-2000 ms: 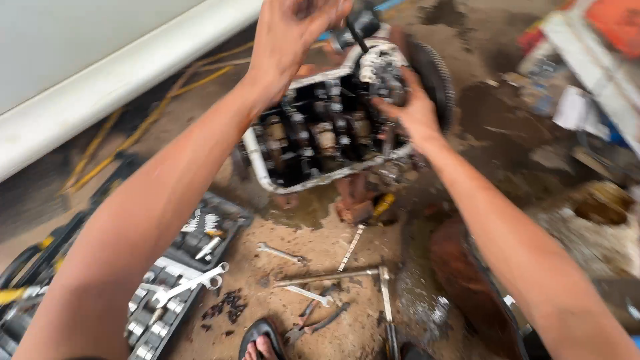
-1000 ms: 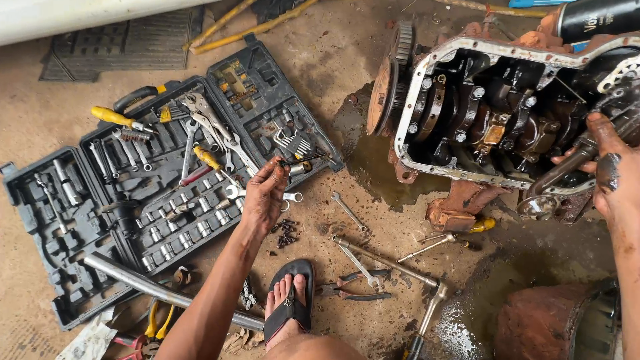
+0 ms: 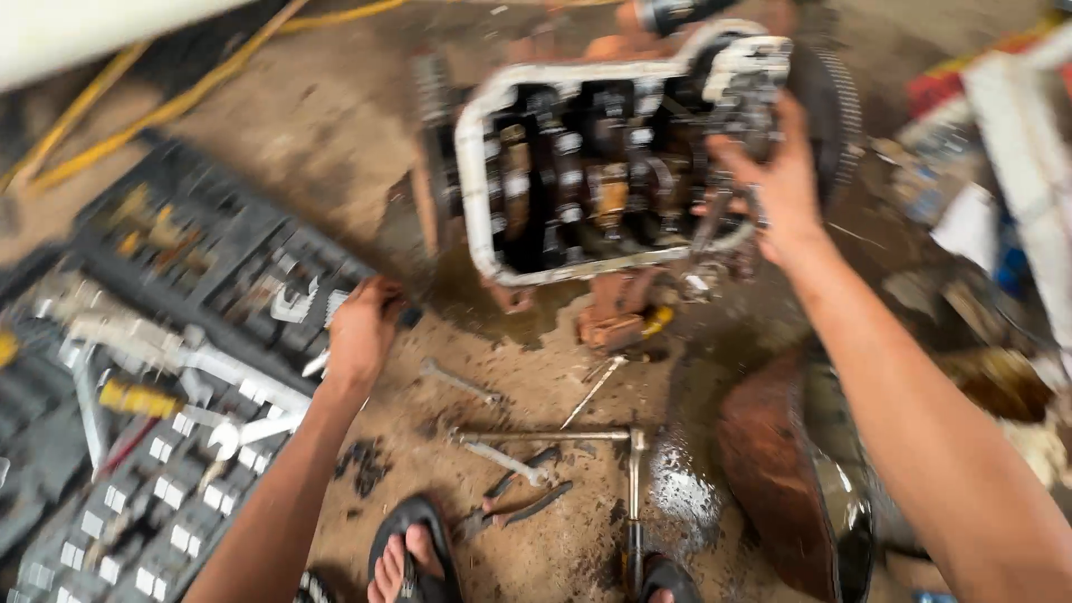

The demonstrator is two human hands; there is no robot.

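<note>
An engine block [image 3: 474,176] with its crankshaft [image 3: 610,193] exposed stands at upper centre. At its right end my right hand [image 3: 775,180] holds a greasy metal part [image 3: 748,96] against the block; the blur hides its exact kind. My left hand [image 3: 368,322] is at the right edge of the black socket-set case [image 3: 251,226], its fingers curled around a small dark thing that is mostly hidden. Sockets [image 3: 167,494], combination wrenches [image 3: 251,377] and a yellow-handled screwdriver [image 3: 138,399] lie in the case.
On the oily floor lie a combination wrench [image 3: 461,382], another wrench [image 3: 502,459], pliers [image 3: 536,502] and a long breaker bar or ratchet [image 3: 544,435]. A rusty metal housing [image 3: 766,469] stands at lower right. A spray can [image 3: 674,12] is behind the block. Feet in sandals [image 3: 419,536] are at the bottom.
The view has swung right. My left hand remains near the case's edge, where it was one second ago; two seconds ago it was up above the block.
</note>
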